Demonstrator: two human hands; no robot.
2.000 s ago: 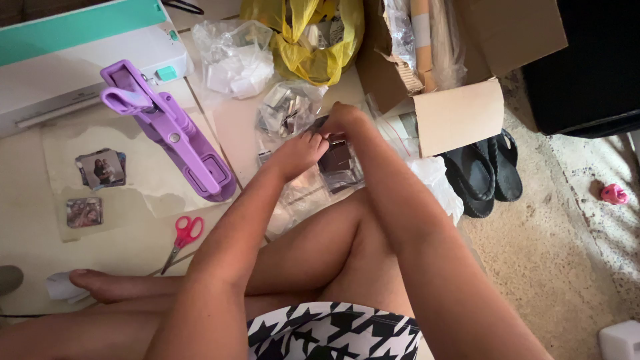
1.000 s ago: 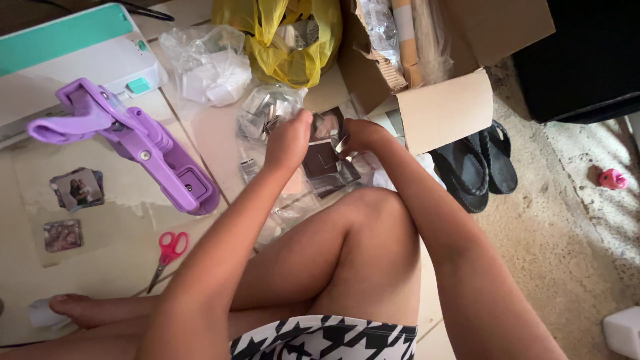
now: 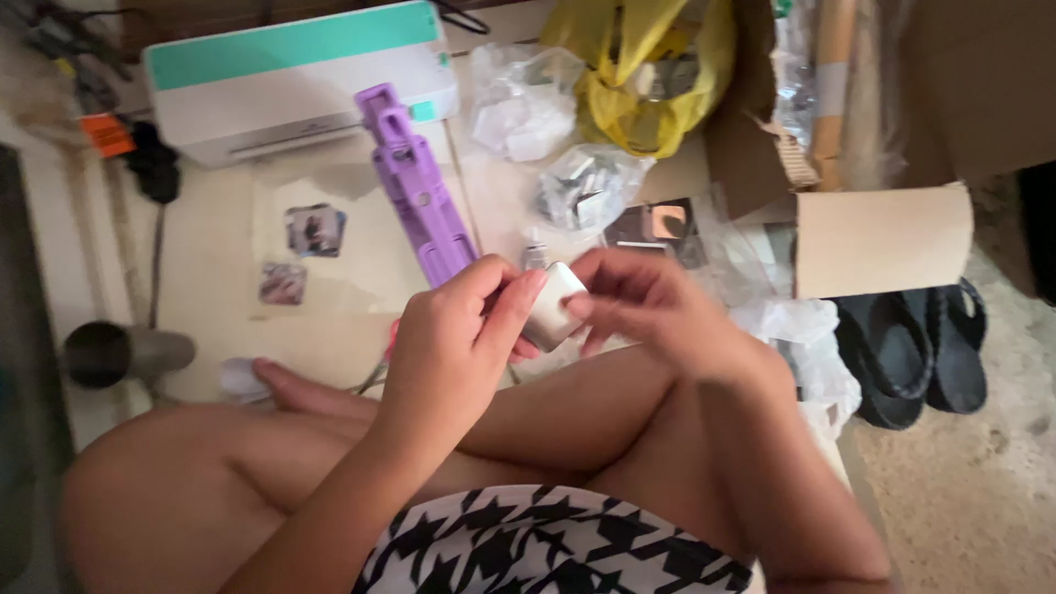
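My left hand [image 3: 470,322] grips a small silvery-white plate with rounded corners [image 3: 558,307], held tilted above my crossed legs. My right hand [image 3: 660,309] is at the plate's right side, its thumb at the face and its fingers curled; blur hides whether it grips the plate. Beyond my left hand stands a purple hand press [image 3: 425,198]. Two small piles of square photo prints [image 3: 317,230] lie to its left. Behind my hands are a clear bag of small metal-looking parts [image 3: 590,190] and a dark photo sheet [image 3: 652,227]. Red-handled scissors [image 3: 391,337] are mostly hidden by my left hand.
A white and green laminator-like machine [image 3: 297,82] stands at the back left. A crumpled clear bag [image 3: 528,103], a yellow plastic bag [image 3: 652,82] and an open cardboard box [image 3: 883,239] are at the back and right. Black flip-flops [image 3: 887,355] lie beside the box.
Both hands have come back from the dark photo sheet toward my lap, and the silvery-white plate now shows in my left hand. The view has shifted left.
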